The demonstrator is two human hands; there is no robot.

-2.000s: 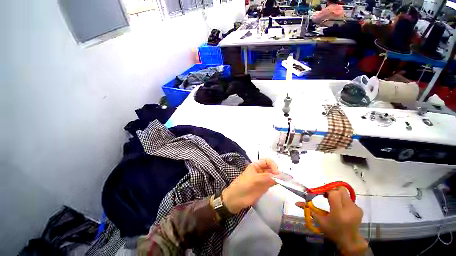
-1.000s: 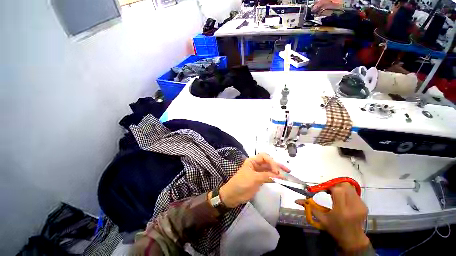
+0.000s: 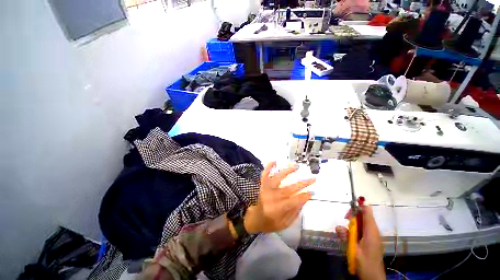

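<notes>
My left hand is open with fingers spread, just in front of the needle area of the white sewing machine. No thread shows in it. My right hand holds the scissors by their red and orange handles, blades together and pointing away toward the machine arm. The small-check fabric and the navy fabric lie bunched at the left of the table, partly under my left forearm. White fabric hangs at the table's front edge below my left hand.
A plaid cloth scrap is tied over the machine arm. Black cut pieces lie at the back of the table. A cream thread cone lies behind the head. Blue crates stand by the pale wall. Another machine table stands beyond.
My left hand has opened from its pinch near the blade tips. My right hand has turned the scissors from pointing left to pointing away, and the blades have closed.
</notes>
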